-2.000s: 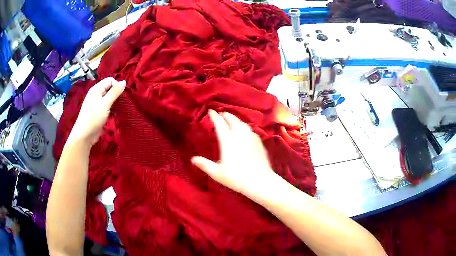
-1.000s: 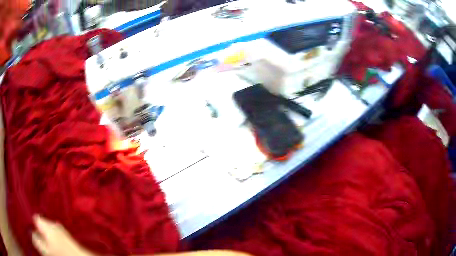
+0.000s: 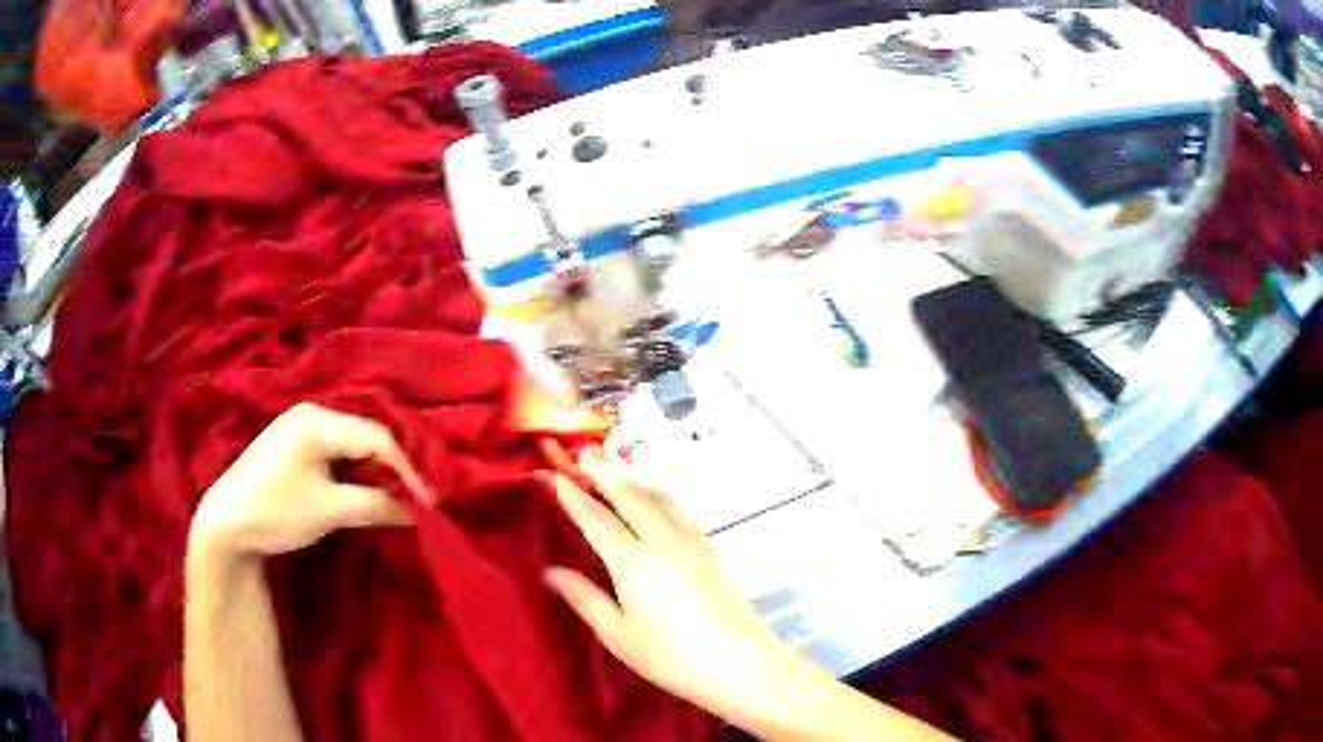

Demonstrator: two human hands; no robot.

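Note:
The red fabric [image 3: 290, 247] lies in a large crumpled heap on the left of the machine bed, and looks orange under the needle lamp. My left hand [image 3: 312, 486] pinches a fold of it between thumb and fingers. My right hand [image 3: 653, 580] lies on the fabric near the needle, fingertips at its right edge, fingers apart; whether it grips the cloth is unclear. The white sewing machine [image 3: 813, 145] with a blue stripe stands beyond. Its presser foot area [image 3: 617, 370] is blurred, just ahead of my right fingertips.
A black flat rectangle [image 3: 1008, 392] lies on an orange-red looped item on the bed. Beside it are a thin black tool [image 3: 1085, 363], a pen [image 3: 846, 331] and paper [image 3: 907, 464]. More red fabric [image 3: 1132, 609] lies below the table's front edge.
The view swung right, then partly back. My left hand has come back into view and now pinches a fold nearer the needle. My right hand has moved up to the fabric edge by the needle.

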